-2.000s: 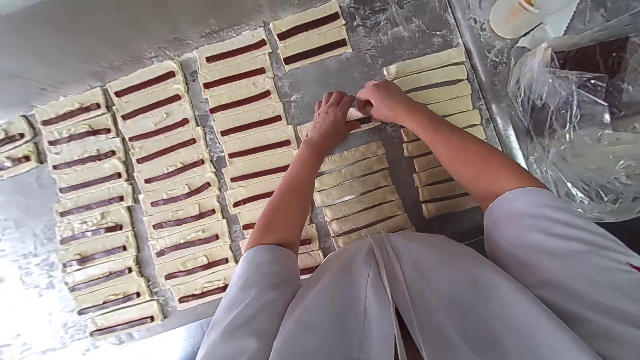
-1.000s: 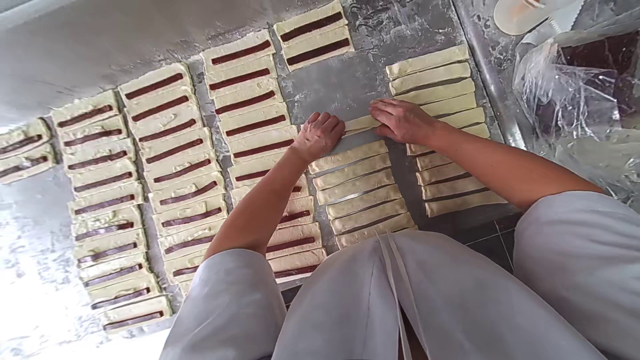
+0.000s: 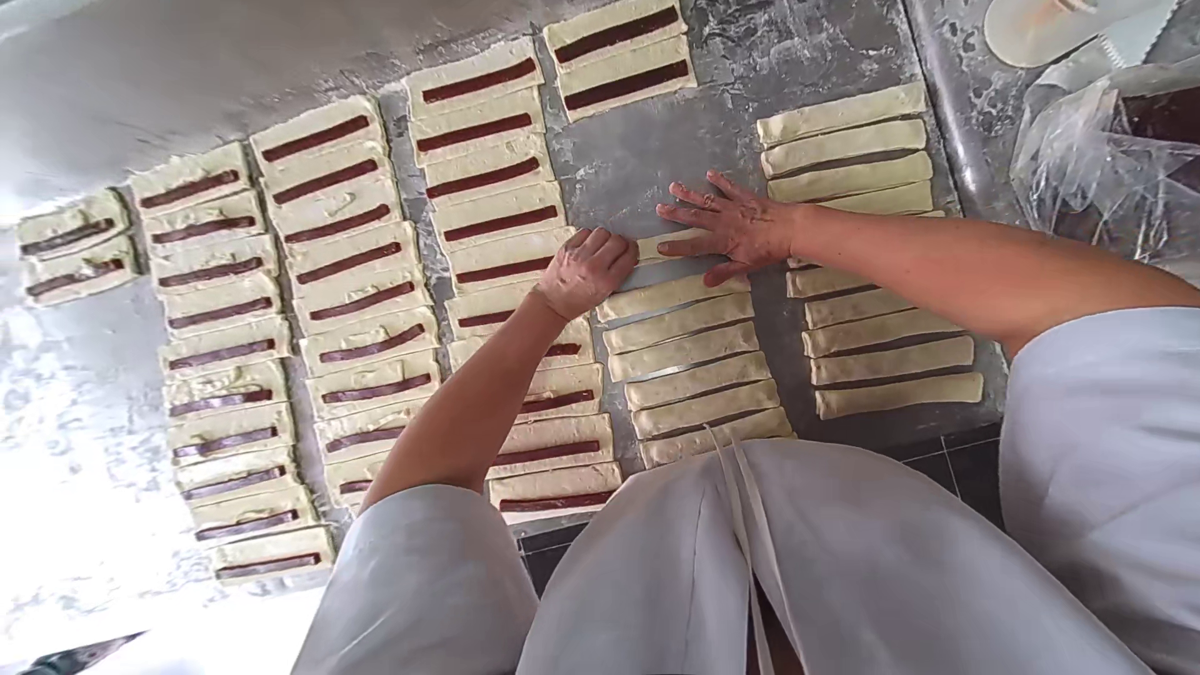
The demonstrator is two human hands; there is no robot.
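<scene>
A rolled dough strip (image 3: 661, 249) lies between my hands at the top of a column of closed rolls (image 3: 682, 336). My left hand (image 3: 589, 272) is curled at its left end; whether the fingers grip it is hidden. My right hand (image 3: 736, 228) is spread with its fingers apart, thumb and index finger by the strip's right end. Left of my hands are columns of flat dough pieces (image 3: 502, 220), each with a dark red filling bar. Two more such pieces (image 3: 621, 61) lie above. Another column of closed rolls (image 3: 848, 155) is partly under my right forearm.
Clear plastic wrapping (image 3: 1092, 150) around a dark red block lies at the right. Near it, at the top right, are a round whitish lid-like item (image 3: 1031, 28) and a toothed white scraper (image 3: 1139, 33). A metal table seam (image 3: 966, 131) runs beside the right column. A dark tool sits bottom left.
My right hand has opened, its fingers now spread; one second ago it was closed over the strip's right end. My left hand stays at the left end.
</scene>
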